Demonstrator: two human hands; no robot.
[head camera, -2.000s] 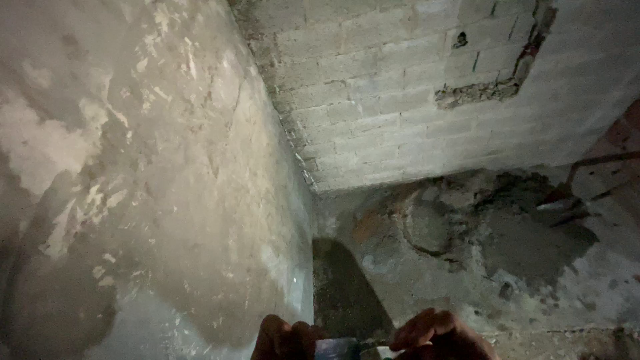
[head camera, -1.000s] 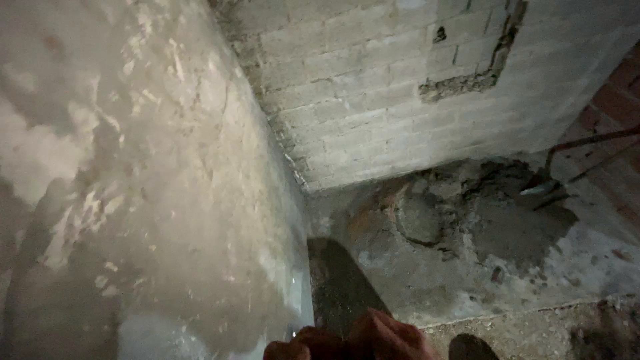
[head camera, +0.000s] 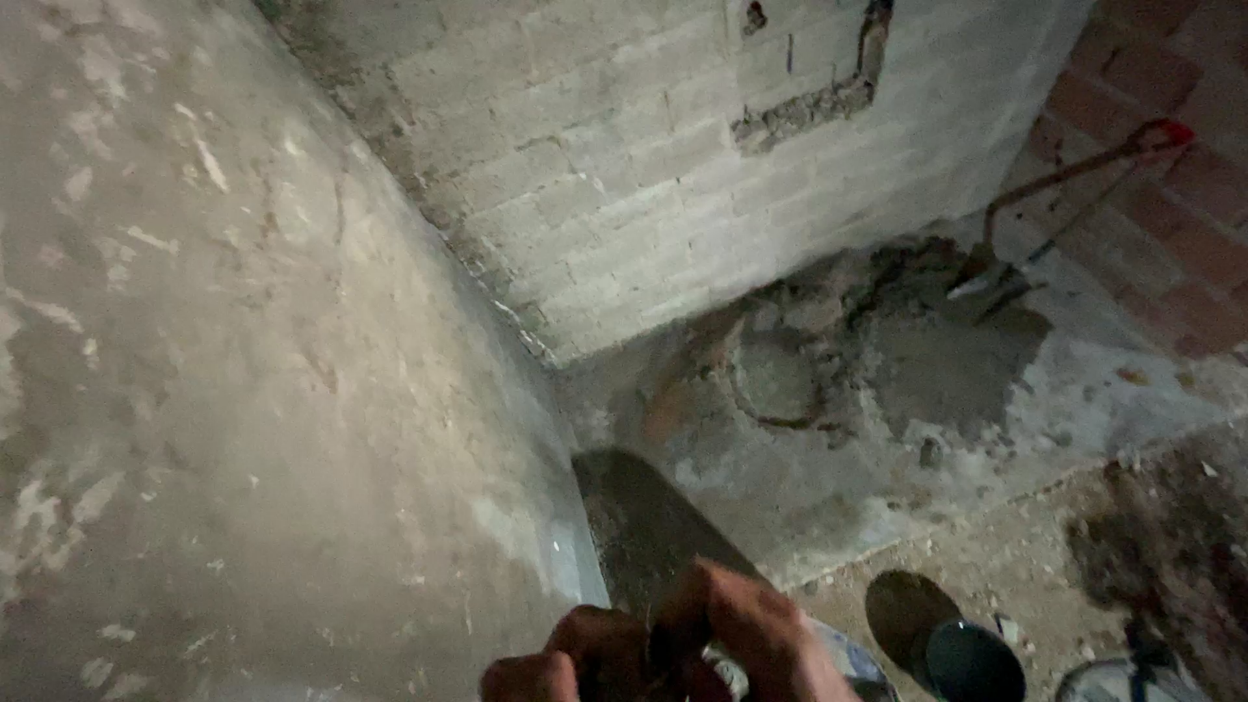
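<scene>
My left hand (head camera: 575, 658) and my right hand (head camera: 746, 634) are close together at the bottom edge of the head view, fingers bent inward. A small pale thing shows between or just below them, too dark and blurred to name, and I cannot tell which hand has it. Left of them rises a smeared, plastered wall (head camera: 292, 390). Behind them a dark shadow (head camera: 653, 517) falls on the floor beside the wall's foot.
A block wall (head camera: 634, 166) with a chipped channel stands ahead. Wet mortar (head camera: 955, 370) lies on the floor, with a shovel (head camera: 975, 268) at its edge. A red brick wall (head camera: 1160, 88) is at the right. A dark round container (head camera: 973, 663) stands at the lower right.
Two seconds ago my hands were farther apart, with a pale object between them; now they are close together. The view has shifted to the right, showing more of the shovel and the round container.
</scene>
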